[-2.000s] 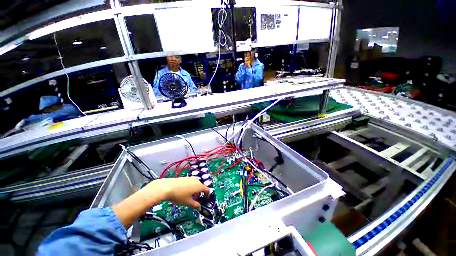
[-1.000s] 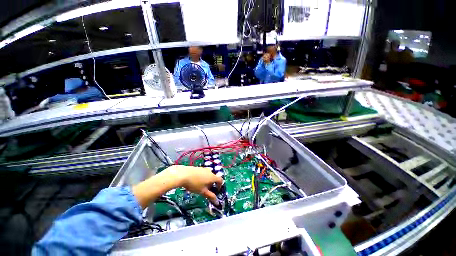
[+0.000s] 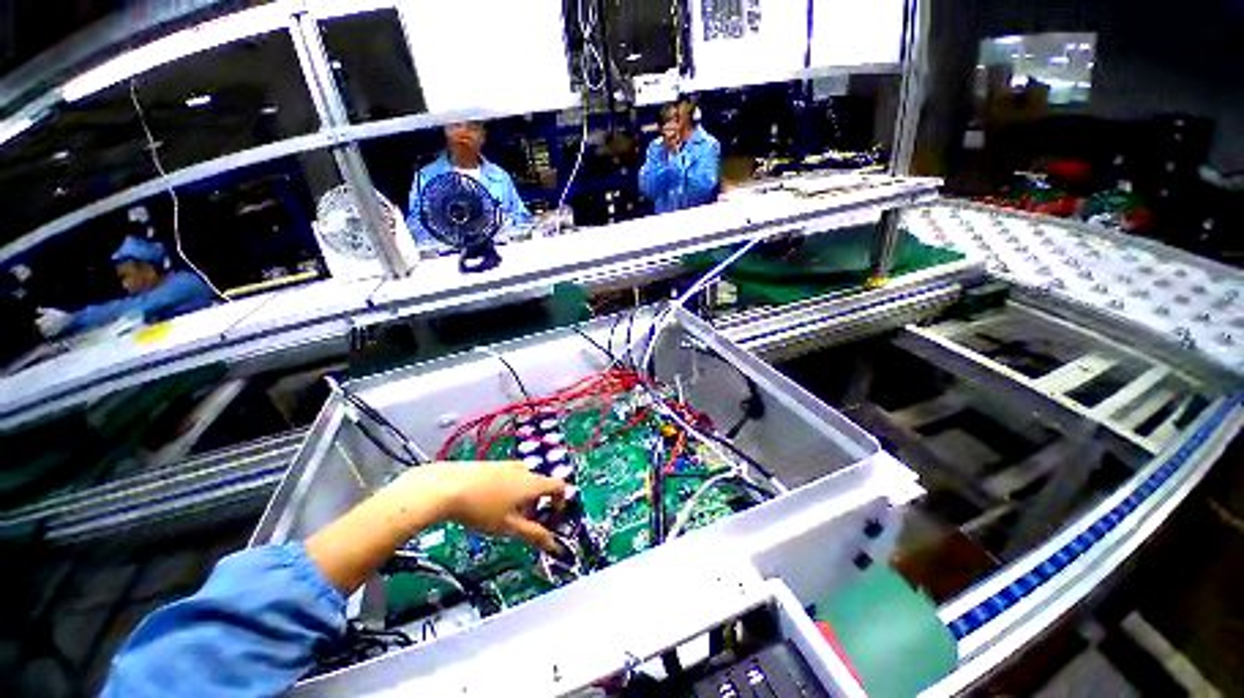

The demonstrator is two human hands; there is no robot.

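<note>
The large light-grey enclosure (image 3: 798, 443) stands open in front of me. A green circuit board (image 3: 621, 477) covers its floor, with a double row of white-topped capacitors (image 3: 542, 443) in the middle. Red wires (image 3: 478, 430) loop over the far side. My left hand (image 3: 498, 498) reaches in over the left wall, palm down. Its fingertips are at the dark component and cables at the near end of the capacitors. Whether they grip anything is hidden. My right hand is not in view.
The near-side compartment (image 3: 789, 614) lies at the bottom, with a green pad (image 3: 887, 634) at its right. A roller track (image 3: 1091, 525) runs along the right. A long white shelf (image 3: 573, 259) with a dark fan (image 3: 461, 214) crosses behind. Several people in blue smocks are beyond it.
The view swung right and back left. My left hand stays at the near end of the capacitors with its fingers slightly shifted. A person in a blue cap at the far left now shows more clearly.
</note>
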